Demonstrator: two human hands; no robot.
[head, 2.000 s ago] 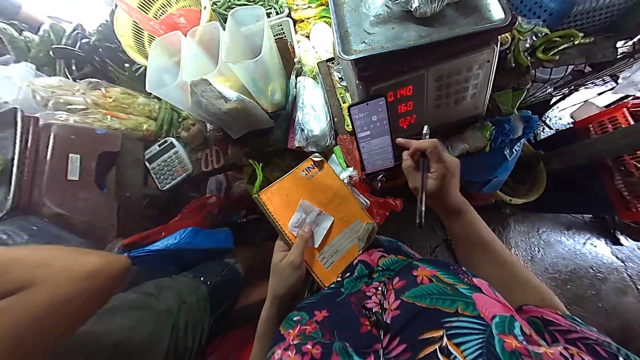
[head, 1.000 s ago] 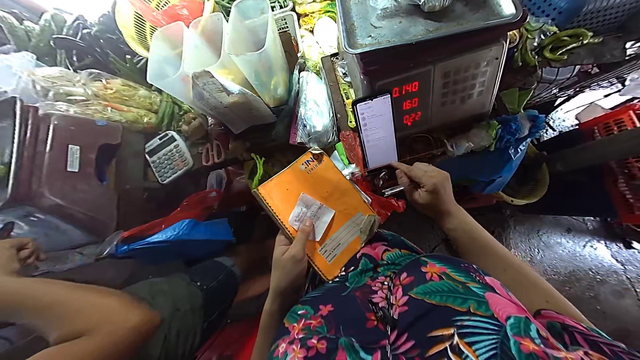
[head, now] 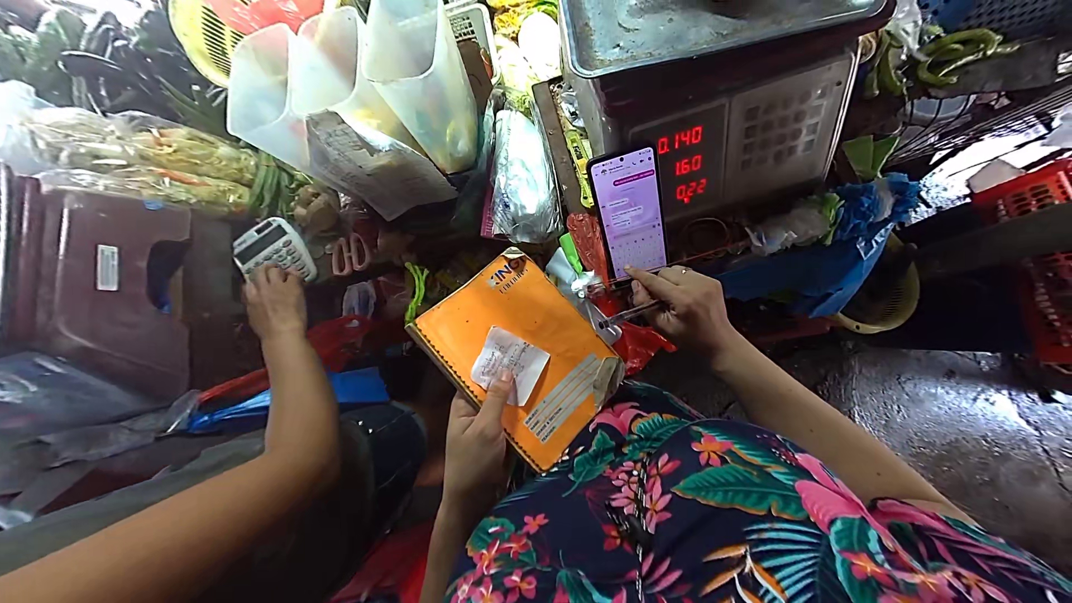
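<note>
My left hand (head: 479, 431) grips an orange spiral-bound notebook (head: 557, 352) at its lower left side, with the thumb pressing a small handwritten slip of paper (head: 521, 362) onto the cover. A pen (head: 624, 315) is held in my right hand (head: 688, 308), whose index fingertip touches the lower edge of a lit smartphone (head: 630, 209). The phone stands upright against a digital weighing scale (head: 775, 126) with red numerals, and a message thread and keyboard show on its screen. Behind the notebook lies a clear plastic-wrapped bundle (head: 526, 176).
At the left, another person's hand (head: 276, 300) rests on a white calculator (head: 275, 249). Translucent plastic holders (head: 423, 84) stand behind, beside bagged vegetables (head: 142, 159). Pink-handled scissors (head: 349, 254) lie near the calculator. Red crates (head: 1047, 285) are at the far right.
The phone's screen has changed from a pale list to a message thread. The other person's hand has come onto the calculator. My right hand has moved down from its raised position two seconds ago.
</note>
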